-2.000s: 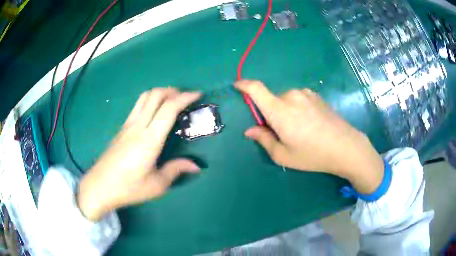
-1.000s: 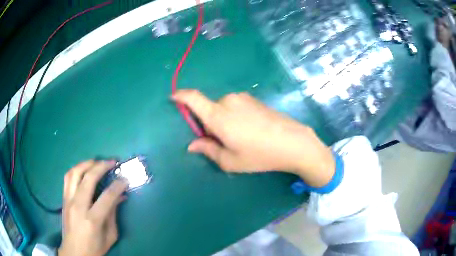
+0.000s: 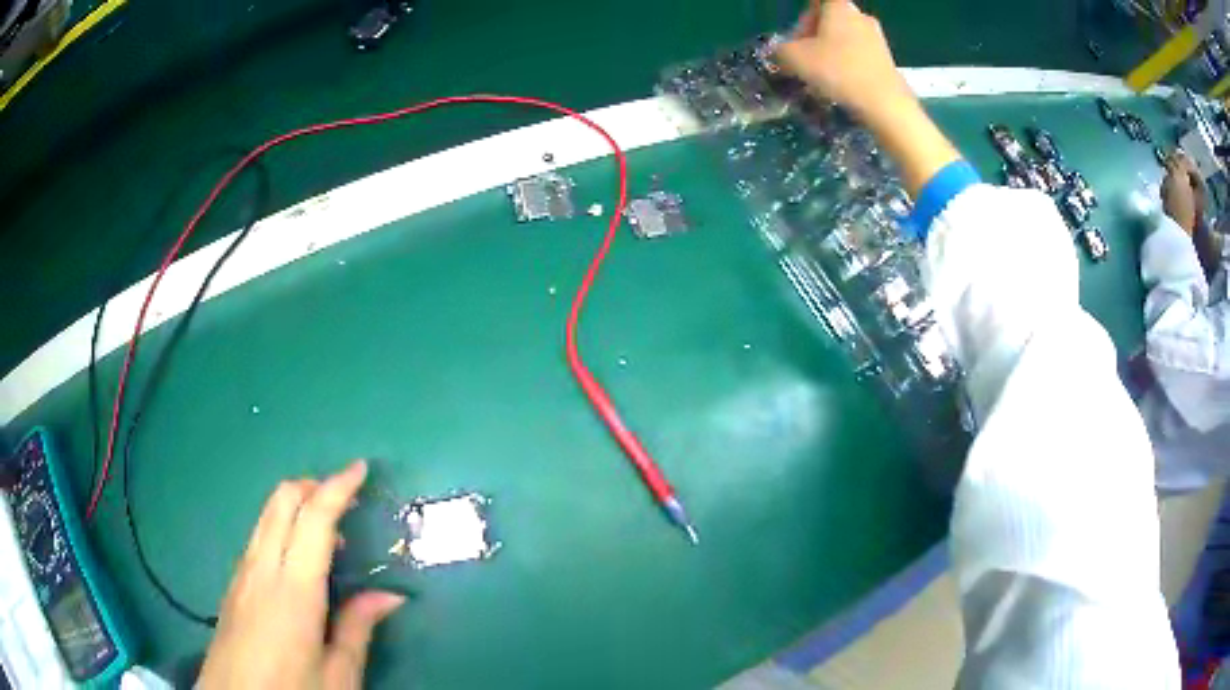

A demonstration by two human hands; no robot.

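A small circuit board with a white patch and dark edges (image 3: 448,530) lies on the green mat near the front. My left hand (image 3: 304,593) is just left of it, fingers apart, not touching it; the black test lead runs toward this hand, and whether the hand holds its probe is hidden. The red test probe (image 3: 627,442) lies on the mat, untouched. My right hand (image 3: 836,57) is at the far end of the clear component tray (image 3: 823,303), fingertips down at its pockets; whether it grips anything is too small to tell.
A teal-edged multimeter (image 3: 65,573) lies at left. Two grey-silver boards (image 3: 544,198) lie near the white strip (image 3: 391,179). Dark small parts (image 3: 1045,175) lie beyond the tray. Another person's hand (image 3: 1182,189) is at far right. A dark part (image 3: 379,22) lies beyond the strip.
My right hand has let go of the red probe and moved away to the far end of the tray. My left hand has opened away from the board. The camera view has shifted.
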